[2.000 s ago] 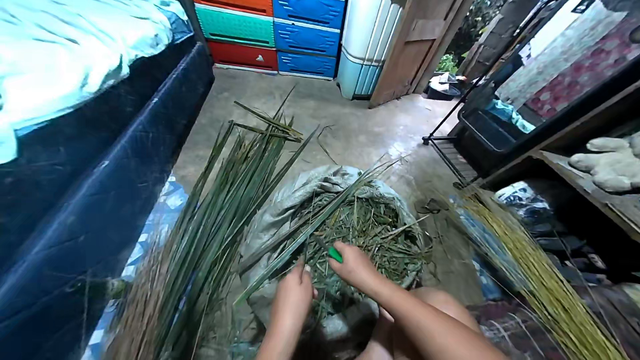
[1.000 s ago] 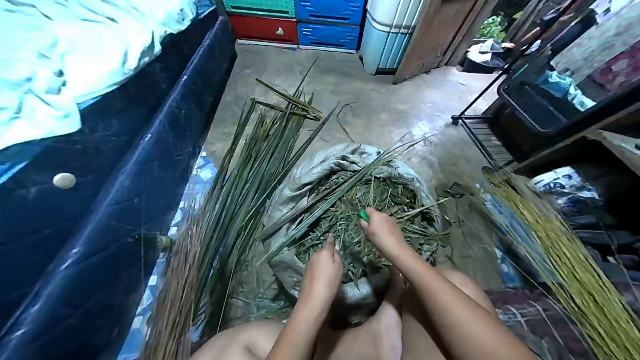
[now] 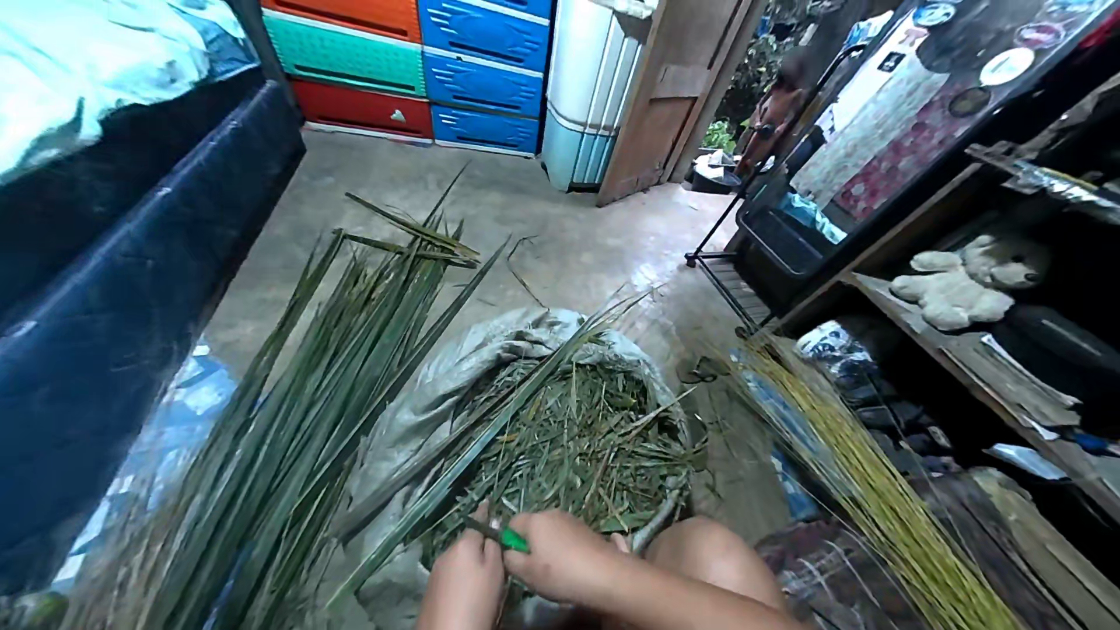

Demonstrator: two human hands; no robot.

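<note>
My right hand (image 3: 560, 547) is closed round a green-handled knife (image 3: 507, 536), its dark blade pointing left toward my left hand (image 3: 466, 560). The two hands are close together at the near edge of an open woven sack (image 3: 420, 402). My left hand's fingers are bent near the blade; what they pinch is too small to tell. Cut leaf strips (image 3: 577, 446) fill the sack, and a few long green leaves (image 3: 490, 437) lie across its left side. To the left rests a large bundle of long green leaves (image 3: 332, 376).
A bundle of thin yellow-green midribs (image 3: 875, 481) lies at the right. Beyond it stands a wooden shelf (image 3: 927, 341) with a stuffed toy (image 3: 962, 280). A dark-sided bed (image 3: 131, 254) borders the left. Plastic drawers (image 3: 350, 57) and a wooden door (image 3: 661, 96) stand behind; a person (image 3: 774, 109) is outside.
Both hands have come closer together at the sack's near edge, and the knife has moved with my right hand toward my left hand. The view has shifted.
</note>
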